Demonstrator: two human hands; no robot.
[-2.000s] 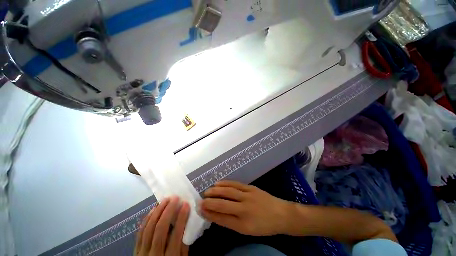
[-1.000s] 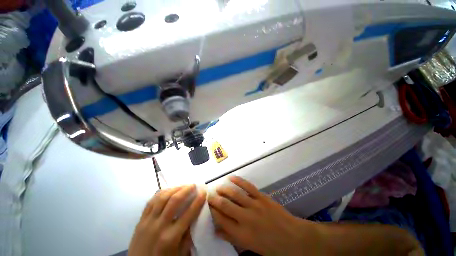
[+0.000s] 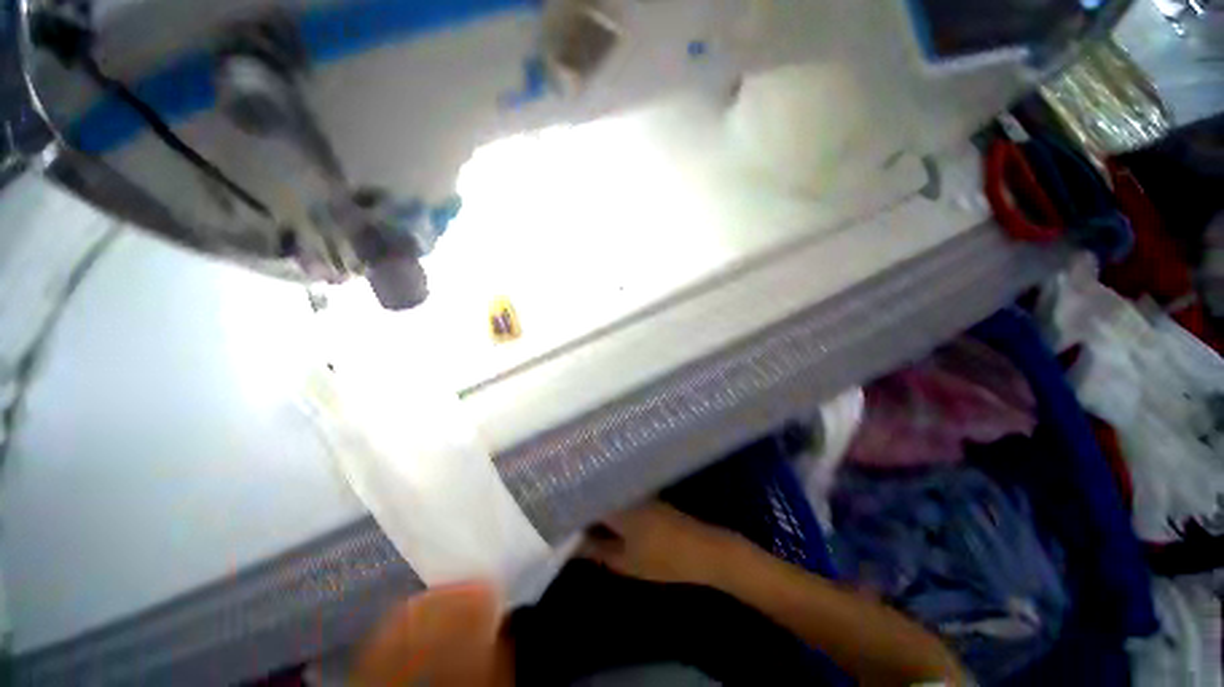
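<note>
A white fabric strip (image 3: pixel 436 499) runs from under the sewing machine head (image 3: pixel 403 101) over the bed and ruler to the table's front edge. My left hand (image 3: pixel 436 642) is blurred at the bottom edge of the picture, at the strip's near end; its grip cannot be made out. My right hand (image 3: pixel 651 540) is beside the strip's near right end, below the table edge, its fingers partly hidden and blurred. The dark block beside the needle (image 3: pixel 397 279) is above the strip's far end. A small yellow label (image 3: pixel 502 321) lies on the bed.
The table-edge ruler (image 3: pixel 752 352) crosses in front. Red-handled scissors (image 3: pixel 1023 195) lie at the table's right end. A blue basket (image 3: pixel 1094 470) at the right holds pink and blue-grey pieces. White cloth (image 3: pixel 1152 403) lies beyond it. Rippled white strips (image 3: pixel 54 309) lie at far left.
Both hands have moved back from near the needle to the table's front edge. More of the strip shows flat on the bed. The camera view has shifted, and the machine head sits further up and left.
</note>
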